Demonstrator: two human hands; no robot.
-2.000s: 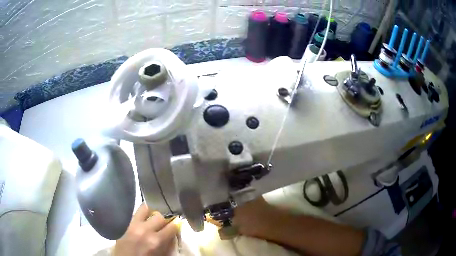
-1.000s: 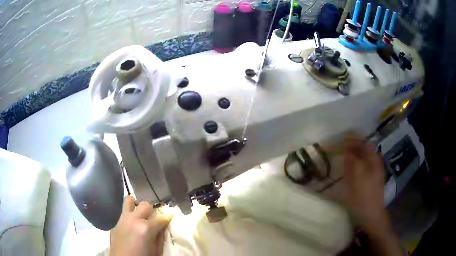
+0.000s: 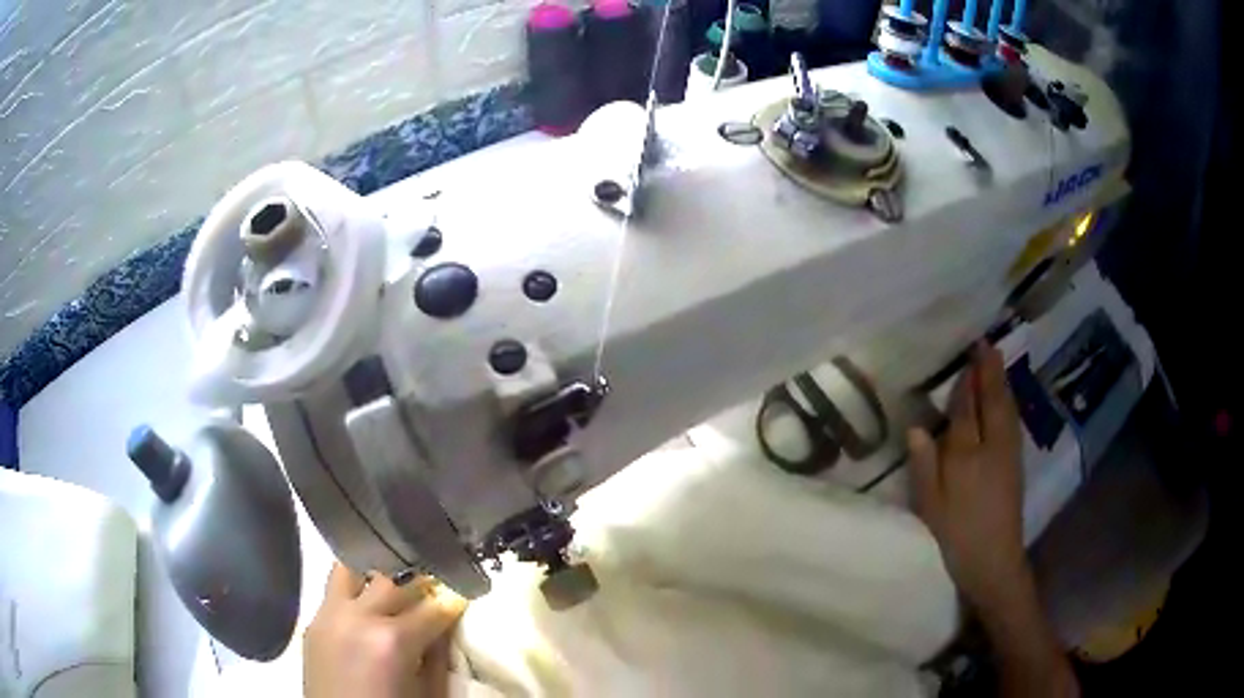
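The cream garment piece [image 3: 778,580] lies in soft folds under the needle end of the white sewing machine head [image 3: 709,273], lit yellowish there. My left hand [image 3: 371,638] is at the bottom left, its curled fingers gripping the cloth edge beside the presser foot [image 3: 546,539]. The head partly hides its fingertips. My right hand [image 3: 975,477] is right of the cloth, under the right part of the machine arm. Its fingers point up with the thumb apart, and nothing shows in it. The needle point is hidden.
Black-handled shears [image 3: 823,416] lie under the machine arm. A grey lamp [image 3: 225,539] hangs left of the head. A folded cream piece [image 3: 62,586] lies at far left. Thread cones [image 3: 580,68] and a blue spool stand [image 3: 941,62] are behind and on the machine.
My right hand has left the needle area and moved right, past the shears. The cloth's right part has spread into view. My left hand stays by the needle end. The view has shifted.
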